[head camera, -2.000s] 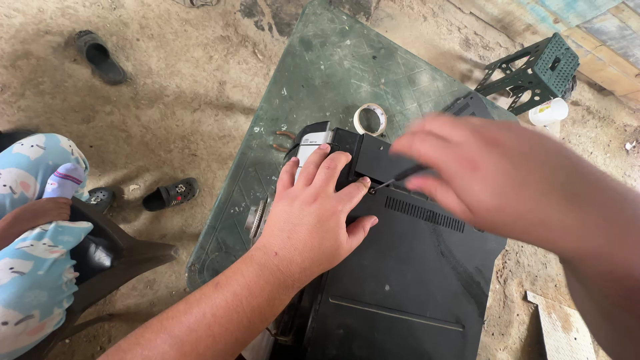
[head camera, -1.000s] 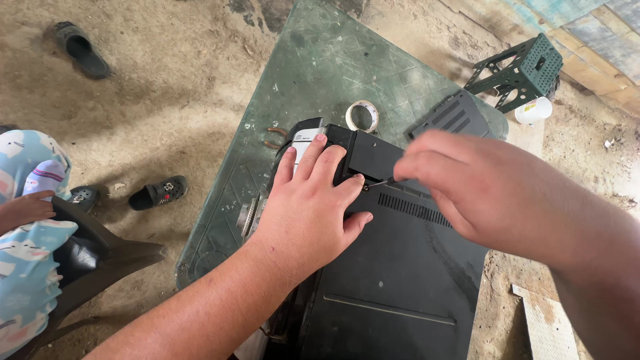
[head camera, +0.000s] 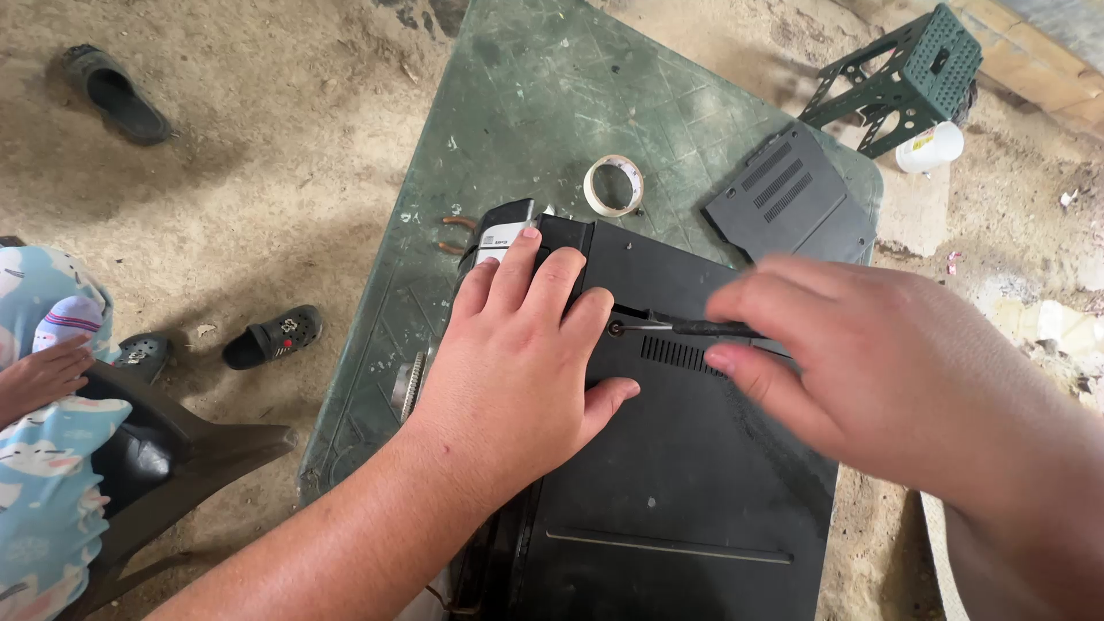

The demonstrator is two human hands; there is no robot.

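Note:
A black electronic device housing [head camera: 655, 483] with vent slots lies across the green table. My left hand [head camera: 535, 345] rests spread on its upper left part, fingertips by a silver-and-black front section [head camera: 503, 241]; it grips nothing. In my right hand [head camera: 828, 345], partly blurred, is a screwdriver [head camera: 690, 328] with a dark shaft or handle and a thin metal end. Its tip meets a round screw hole [head camera: 615, 328] close to my left index finger. The handle end is hidden by my fingers.
On the green table [head camera: 517, 112] lie a roll of tape [head camera: 613, 185], a black vented cover [head camera: 789, 194] and orange-handled pliers [head camera: 457, 235]. A green step stool [head camera: 914, 78] and white cup [head camera: 930, 147] stand beyond. Another person's hand [head camera: 52, 379] is at left, near a dark chair [head camera: 190, 440].
My left hand stays on the housing. My right hand remains at the screwdriver, and the tool's thin metal end now shows more plainly at the hole.

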